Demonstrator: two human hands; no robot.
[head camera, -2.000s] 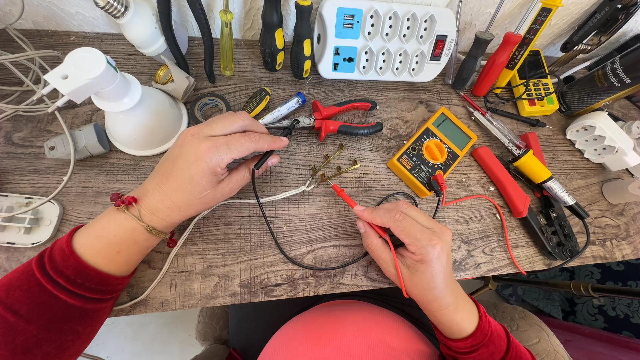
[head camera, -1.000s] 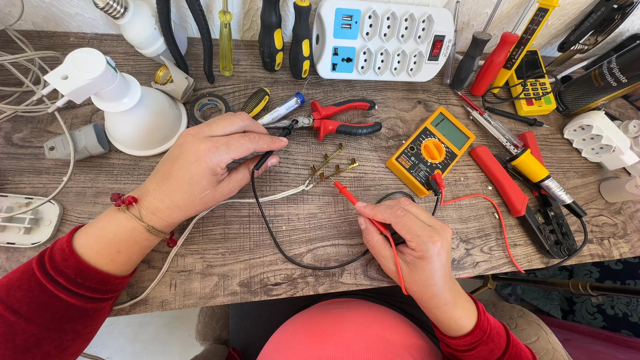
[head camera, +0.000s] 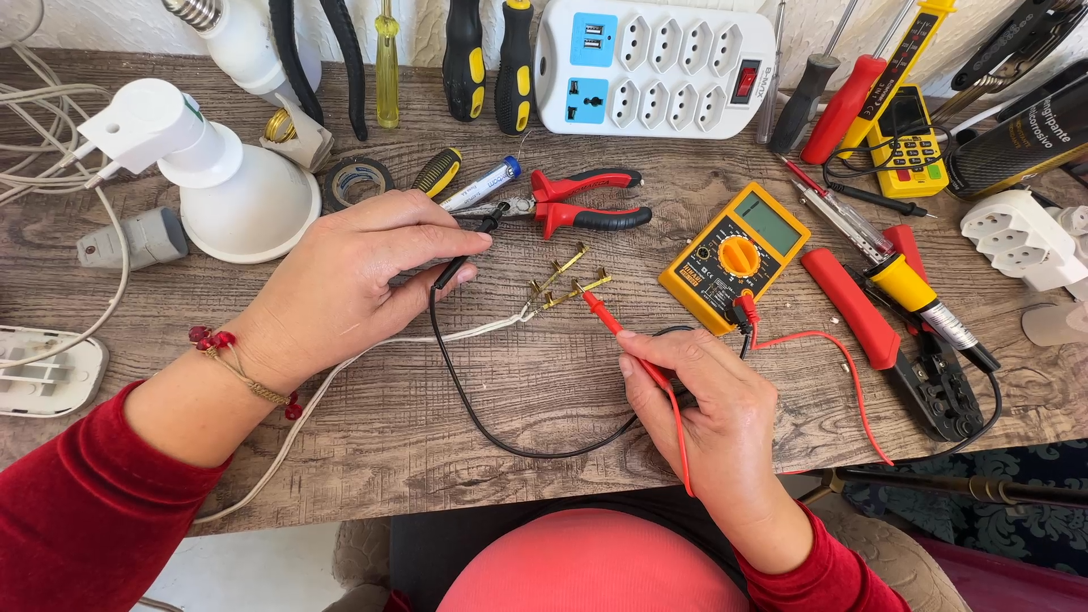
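Observation:
My left hand (head camera: 365, 272) holds the black test probe (head camera: 450, 270), its upper end beside the jaws of red-and-black long-nose pliers (head camera: 586, 201). Between thumb and fingers of my right hand (head camera: 710, 399) is the red test probe (head camera: 605, 316); its tip is at one of the brass contact strips (head camera: 571, 293). I cannot tell whether they touch. A white two-core cord (head camera: 459, 333) runs to the strips. Both probe leads belong to a yellow digital multimeter (head camera: 738, 255), whose red plug is in its lower corner. The display's reading is too faint to tell.
A white multi-outlet power strip (head camera: 650, 68) stands at the back, beside screwdrivers (head camera: 514, 76). On the left are a white lamp (head camera: 246, 200) with an adapter and a roll of black tape (head camera: 359, 181). A soldering iron (head camera: 909, 293) and a crimping tool (head camera: 931, 387) lie at right.

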